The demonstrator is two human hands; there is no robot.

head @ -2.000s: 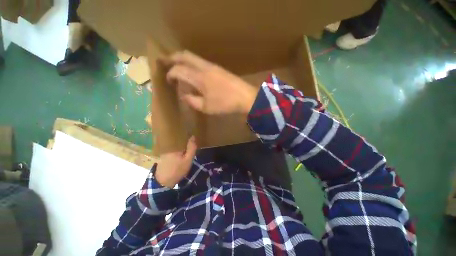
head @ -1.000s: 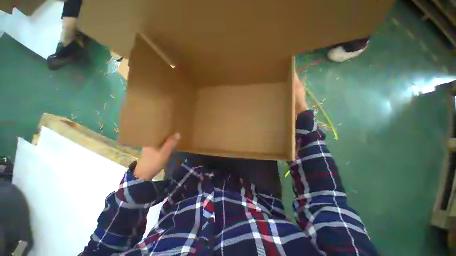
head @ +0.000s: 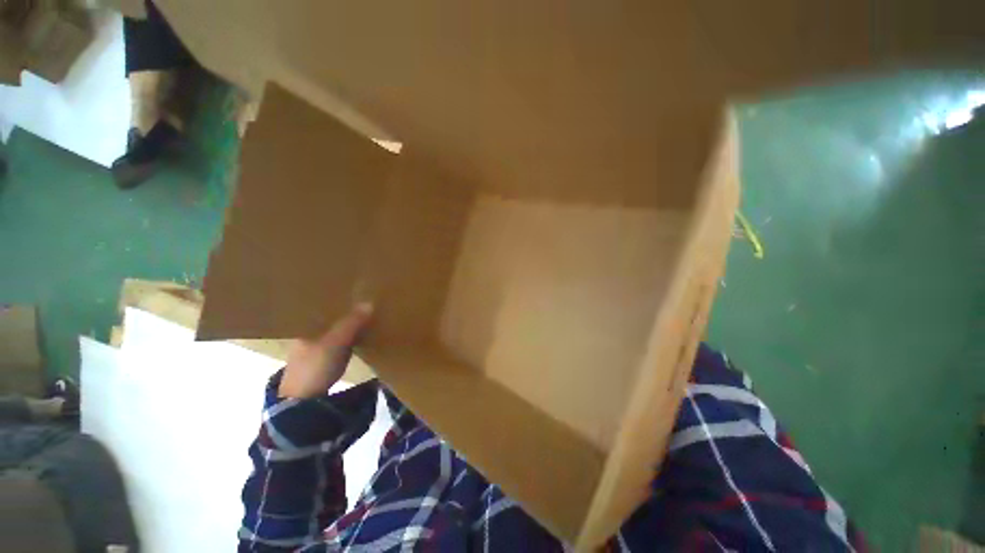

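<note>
A partly folded brown mailer box (head: pixel 572 313) is held tilted above my lap, its open inside facing me. Its large plain lid (head: pixel 518 76) fills the top of the picture. On the left a side wall flap (head: pixel 297 221) stands folded outward, not inside the tray. The right side wall (head: pixel 675 335) is upright, with narrow slots on its outer face. My left hand (head: pixel 324 356) grips the near left corner, thumb on the inside. My right hand is out of sight; only the right sleeve shows beside and below the box.
White sheets (head: pixel 194 432) lie on cardboard at the left. A person's leg and dark shoe (head: pixel 146 151) are at the upper left. A dark rounded shape (head: pixel 65 475) is at the lower left. Yellow strapping (head: pixel 749 235) lies on the green floor (head: pixel 853 324) at the right.
The box has turned and tilted, its near right corner lower and closer to me. The side wall flap has swung outward to the left. My right hand has gone out of sight.
</note>
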